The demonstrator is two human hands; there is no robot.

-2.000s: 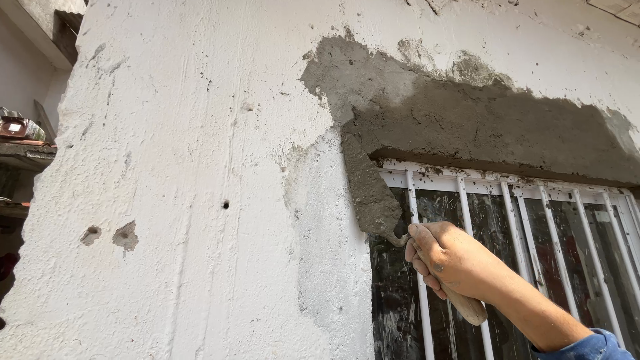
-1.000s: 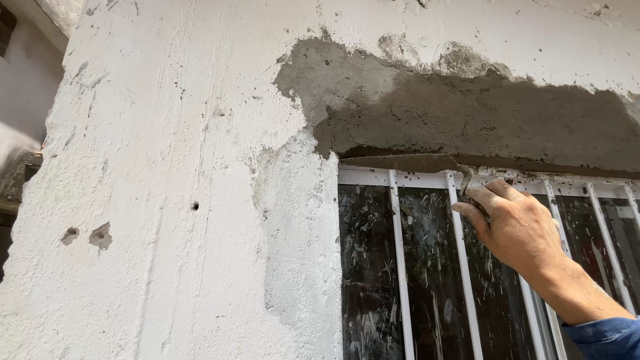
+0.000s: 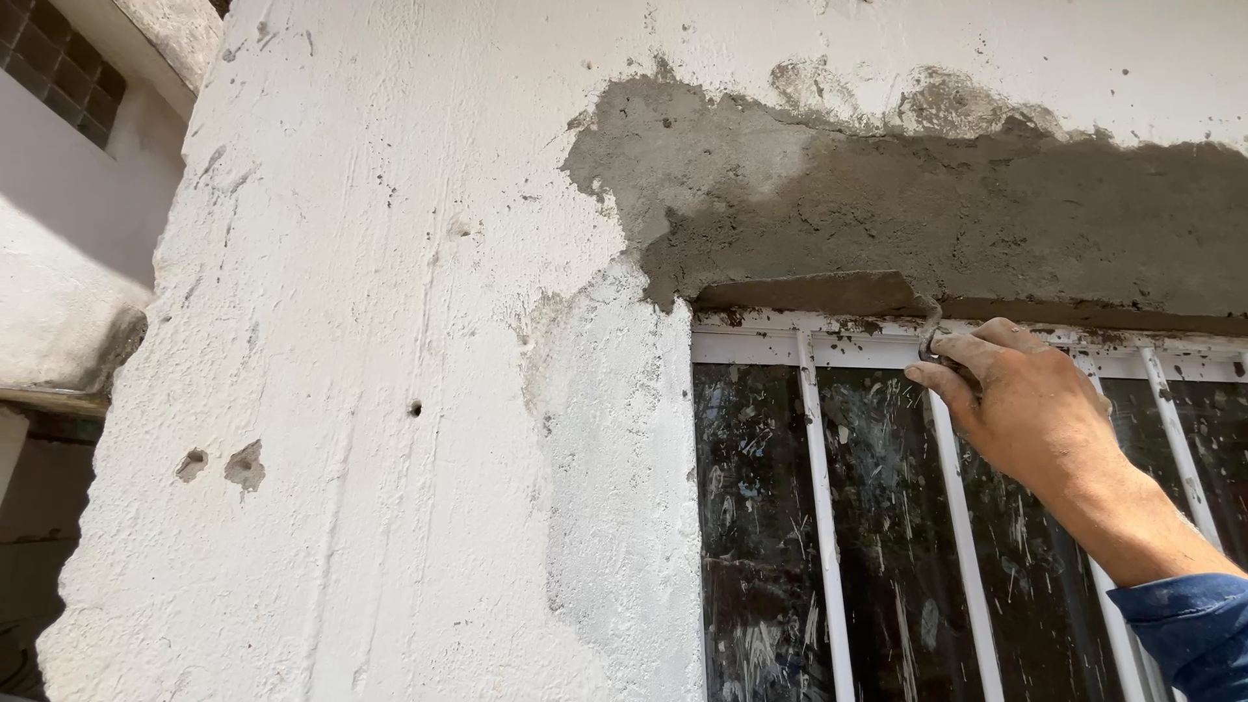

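Note:
My right hand (image 3: 1033, 400), its sleeve blue, grips a mortar-coated masonry trowel (image 3: 819, 292) by the handle, which my fingers mostly hide. The blade lies nearly level along the underside of the opening's top edge, just above the white window frame (image 3: 746, 345), its tip toward the left corner. Grey-brown mortar (image 3: 1033, 214) covers the wall band over the window, darker at the right and paler at its left end. My left hand is out of view.
White vertical bars (image 3: 827, 517) stand before splattered dark glass (image 3: 756, 507). A rough white wall (image 3: 370, 292) with small holes fills the left, its broken edge beside another building (image 3: 88, 224). Bits of mortar cling to the frame's top rail.
The trowel was upright at the opening's left side two seconds ago; by one second ago it lay level under the top edge, where it remains. The view has shifted.

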